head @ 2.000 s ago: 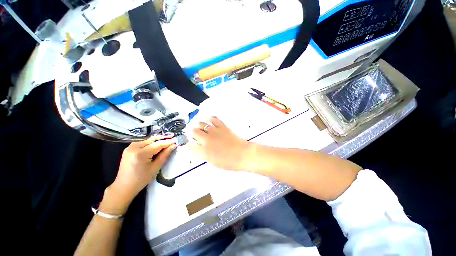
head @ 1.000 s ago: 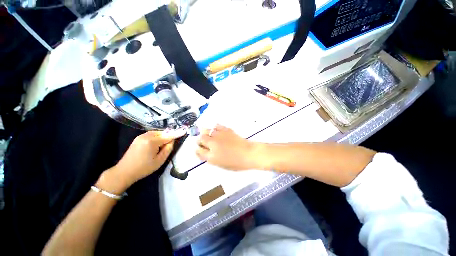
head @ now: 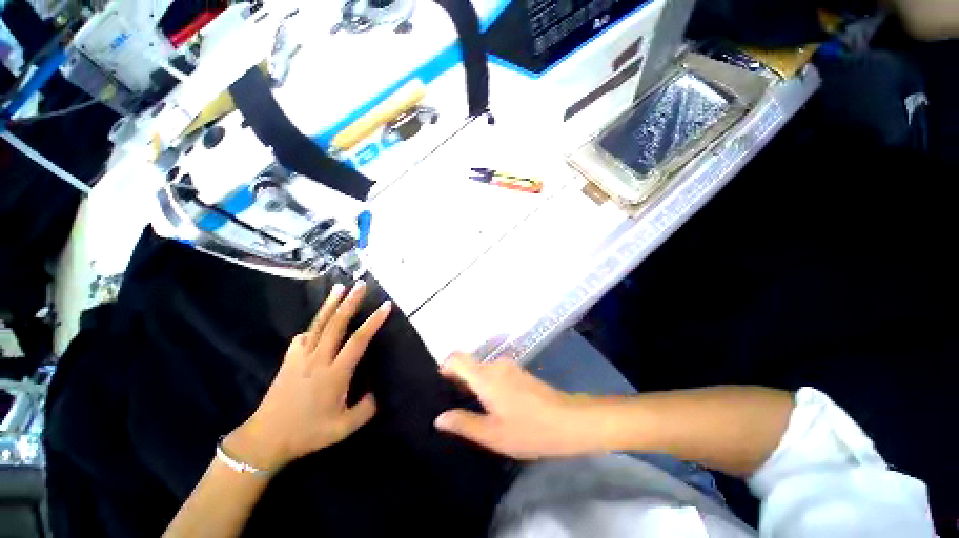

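The black garment piece [head: 400,368] lies over the left part of the machine table and hangs towards the lap. Its upper edge reaches the presser foot area [head: 342,252] of the white sewing machine [head: 410,63]. My left hand [head: 315,384] lies flat on the cloth with fingers spread, fingertips just below the presser foot. My right hand [head: 505,405] is at the cloth's right edge by the table front, thumb apart from the fingers, and the thumb and fingertips touch the cloth. Whether they pinch it is unclear. A small blue part [head: 364,228] sits beside the needle area.
Orange-yellow thread snips [head: 507,180] lie on the table. A dark slab in clear cover [head: 668,121] sits in a tray at the right corner. A black band [head: 294,142] drapes over the machine. A measure strip [head: 620,263] runs along the front edge.
The black cloth now covers the table's left part. My left hand has gone from pinching at the foot to lying flat. My right hand has moved down to the front edge. The view has shifted.
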